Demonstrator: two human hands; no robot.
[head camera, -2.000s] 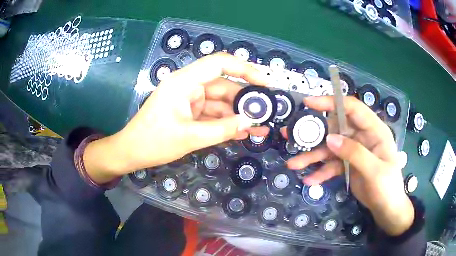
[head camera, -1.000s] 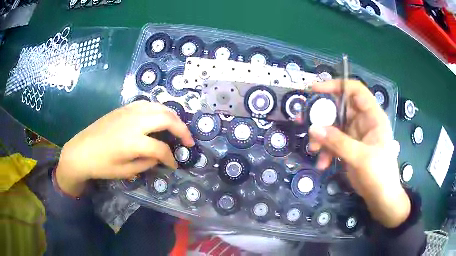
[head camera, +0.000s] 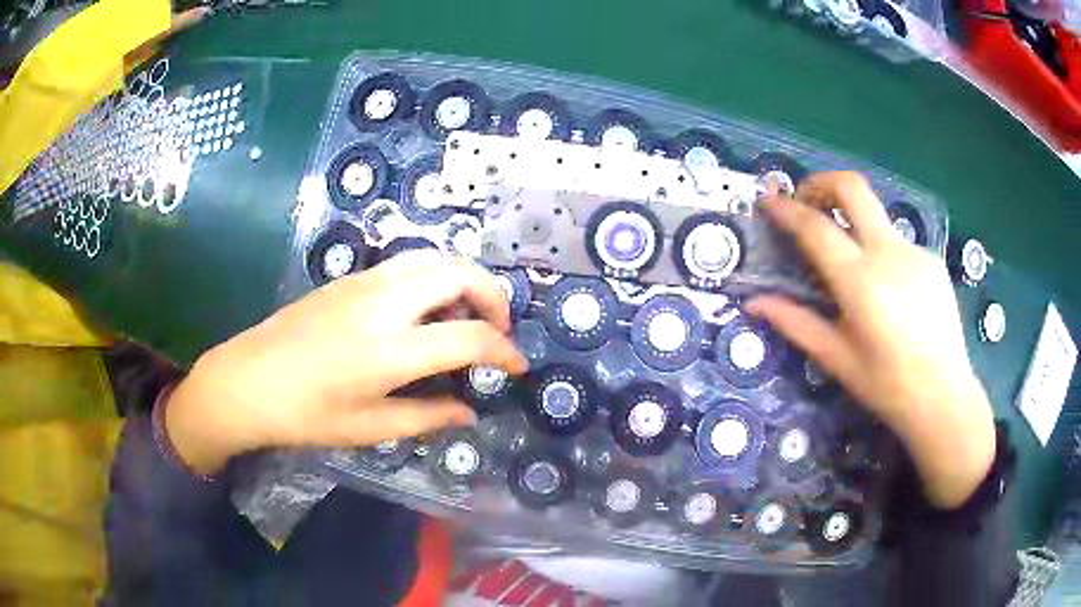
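Note:
A grey four-position fixture (head camera: 536, 232) lies across the clear blister tray (head camera: 474, 512). It has a bare position at its left and two black-rimmed round units, one with a purplish centre (head camera: 624, 240) and one with a white centre (head camera: 710, 249). Its right end is under my right hand (head camera: 871, 308), whose thumb and fingers are apart with nothing seen between them. My left hand (head camera: 356, 362) is low over the tray, its fingertips around a small unit (head camera: 487, 378); whether it grips it is unclear. No tweezers show.
A pale perforated strip (head camera: 569, 166) lies behind the fixture. White rings and dots (head camera: 142, 160) lie on film at left. A yellow sleeve (head camera: 71, 59) reaches in at upper left. Loose units (head camera: 993, 320), a white card (head camera: 1048, 374), a clear box (head camera: 871, 26) and a red bin (head camera: 1025, 71) are at right.
The white-faced unit and tweezers seen in my right hand are no longer visible, and that hand has opened. My left hand has shifted slightly right. A yellow sleeve has come in at upper left.

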